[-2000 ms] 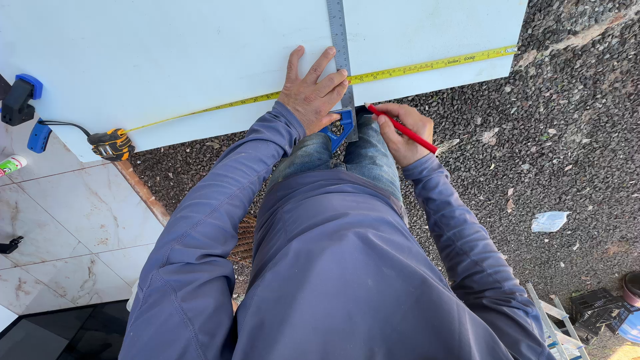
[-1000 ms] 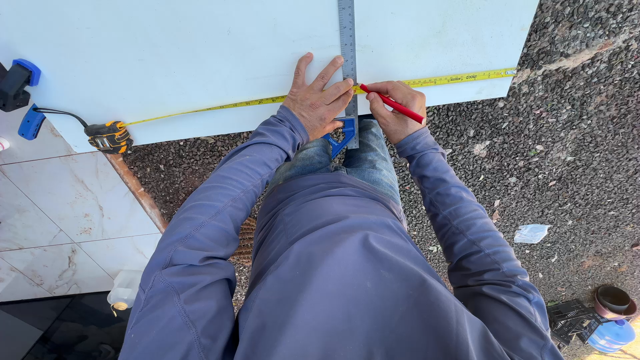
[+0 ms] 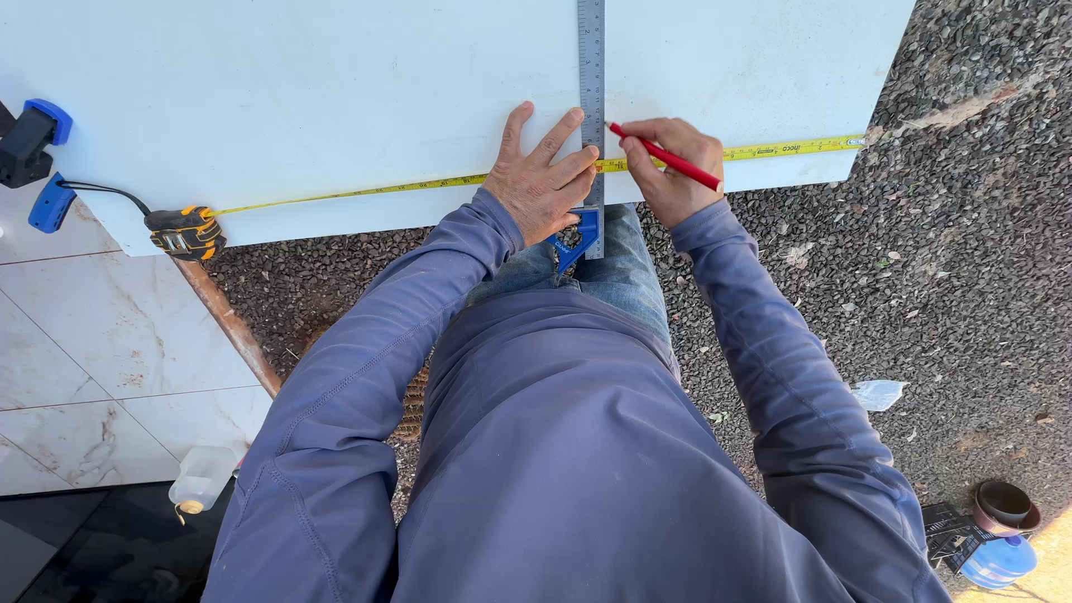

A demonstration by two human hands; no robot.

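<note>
A combination square with a steel blade [image 3: 591, 75] and a blue head [image 3: 578, 239] lies across the near edge of a white panel [image 3: 335, 92]. My left hand [image 3: 543, 180] lies spread on the panel, its fingers pressing on the blade's left side and the thumb by the head. My right hand [image 3: 680, 167] grips a red pencil [image 3: 670, 157], whose tip is at the panel just right of the blade. A yellow tape measure blade [image 3: 775, 151] runs along the panel under the square, from its black and yellow case [image 3: 186, 233] at left to the right edge.
A black and blue clamp [image 3: 33, 142] is at the panel's left end. Marble-look tiles [image 3: 126, 327] lie at left, with a translucent plastic bottle [image 3: 203, 477] below. Dark gravel [image 3: 963, 276] covers the ground at right, with pots [image 3: 1005, 502] and a blue container [image 3: 1001, 561] in the lower corner.
My right hand and the pencil have moved up from the panel's near edge along the right side of the square's blade. My left hand has stayed on the square.
</note>
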